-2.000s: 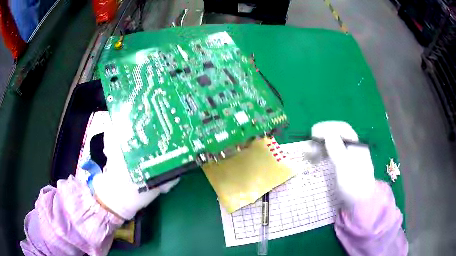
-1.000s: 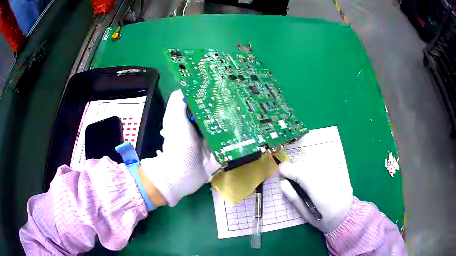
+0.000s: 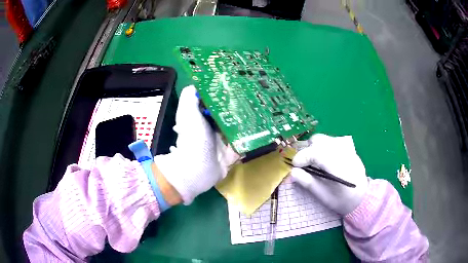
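A green circuit board (image 3: 251, 97) is held tilted above the mat, its face with solder points and small black chips upward. My left hand (image 3: 195, 154), in a white glove, grips its left and lower-left edge; the fingers beneath are hidden. My right hand (image 3: 326, 167), also gloved, holds dark tweezers (image 3: 328, 176) near the board's lower right edge. The tweezer tips are close to the yellowish backing paper (image 3: 256, 185), which lies partly under the board. Whether they grip a sticker I cannot tell.
A black tray (image 3: 167, 110) at the left holds a sticker sheet (image 3: 143, 105) and a phone (image 3: 114, 136). A clear-barrelled pen (image 3: 271, 226) lies on a printed grid sheet (image 3: 308, 218). A dark conveyor belt (image 3: 31, 118) runs at far left; black crates (image 3: 454, 67) stand at right.
The board has moved right and tilted more, uncovering the tray. My right hand has come in from the right to the backing paper with the tweezers, their rear end now pointing right.
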